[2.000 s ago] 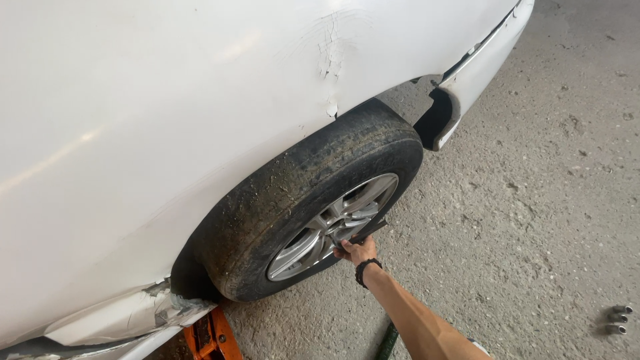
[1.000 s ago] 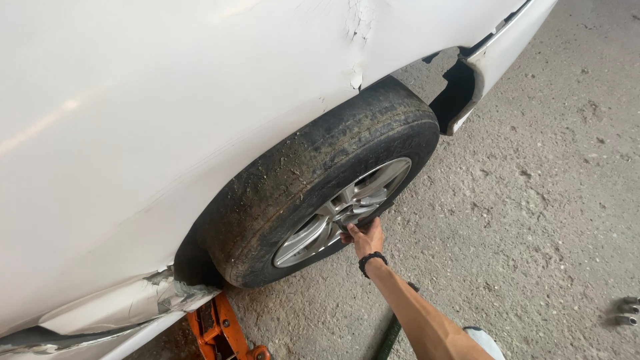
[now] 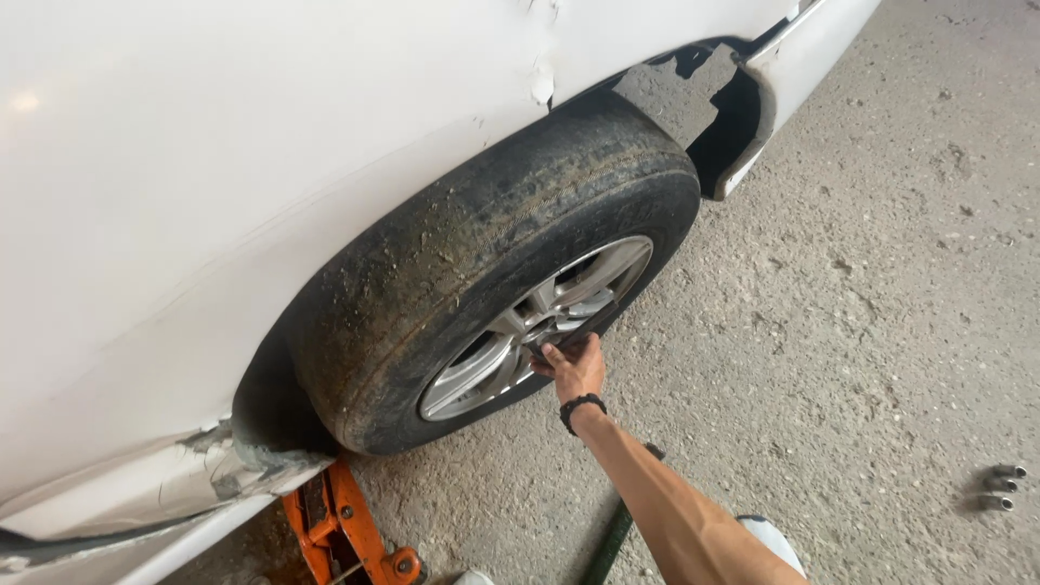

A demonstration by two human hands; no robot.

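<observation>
A single bare arm, my right, reaches up from the lower right with a black beaded bracelet on its wrist. My right hand (image 3: 573,366) grips a dark bar-like tool (image 3: 597,322) against the hub area of a silver alloy wheel (image 3: 479,374). The tool's far end points up and right across the spokes; its working end is hidden by the fingers. Around the rim is a worn, dirty black tire (image 3: 455,252), standing in the wheel arch of a white car (image 3: 203,203). My left hand is outside the view.
An orange jack (image 3: 349,520) stands by the car's damaged sill (image 3: 179,471). A dark green bar (image 3: 611,540) lies partly under my forearm. Several metal sockets (image 3: 1007,486) are on the rough concrete at the right. A broken bumper edge (image 3: 756,138) juts out beyond the tire. Two shoe tips show below.
My right hand stays at the wheel's centre throughout. The view has shifted, with more of the orange jack showing now than two seconds ago.
</observation>
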